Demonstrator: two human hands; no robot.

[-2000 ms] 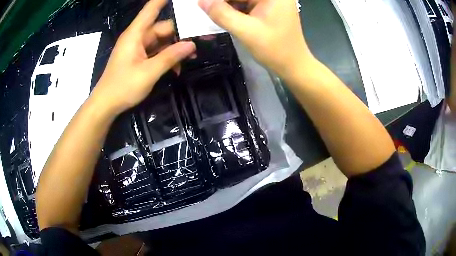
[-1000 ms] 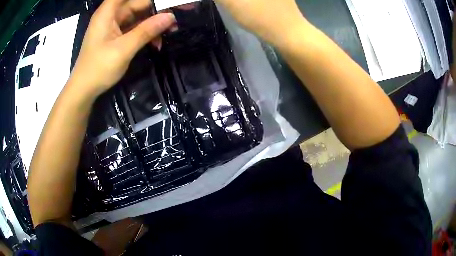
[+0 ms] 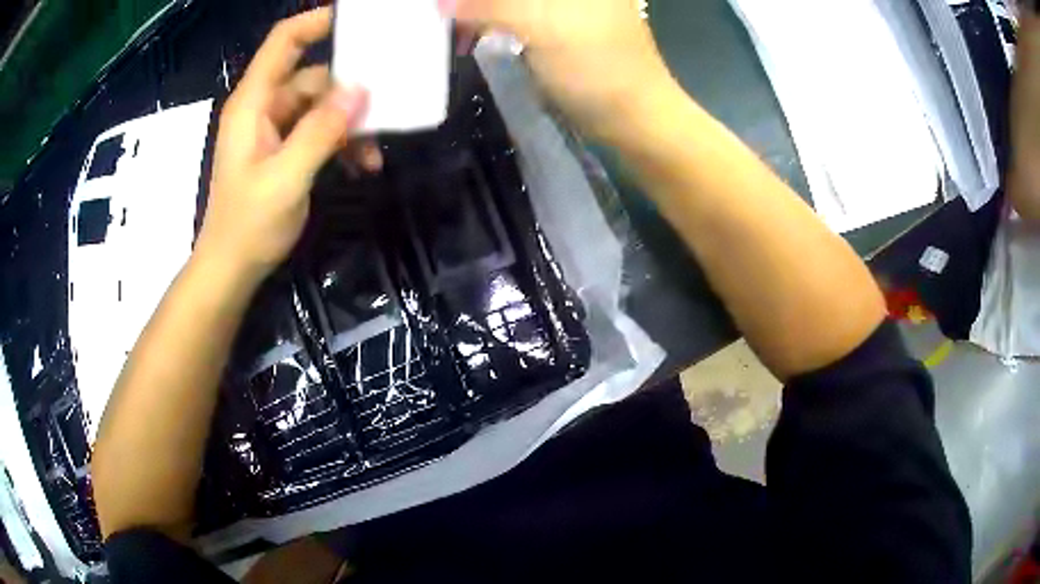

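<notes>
A small plain white rectangular piece, blurred, is held above the shiny black blister tray. My left hand grips its lower left edge, thumb in front. My right hand is at its upper right corner, fingertips blurred and partly cut off by the top edge. The tray pockets hold black housings with window openings; grey-white outlines show around some windows. A long white adhesive sheet with dark slots and cut-outs lies on the tray's left part, partly behind my left forearm.
Pale tray liner sticks out around the tray's right and front edges. A flat white stack of sheets lies on the dark green bench at the right. A clear bag is at the far right. Grey floor shows below.
The white piece has come down and left and now shows more fully between my hands. My left hand has stayed at its lower edge. The view has shifted slightly.
</notes>
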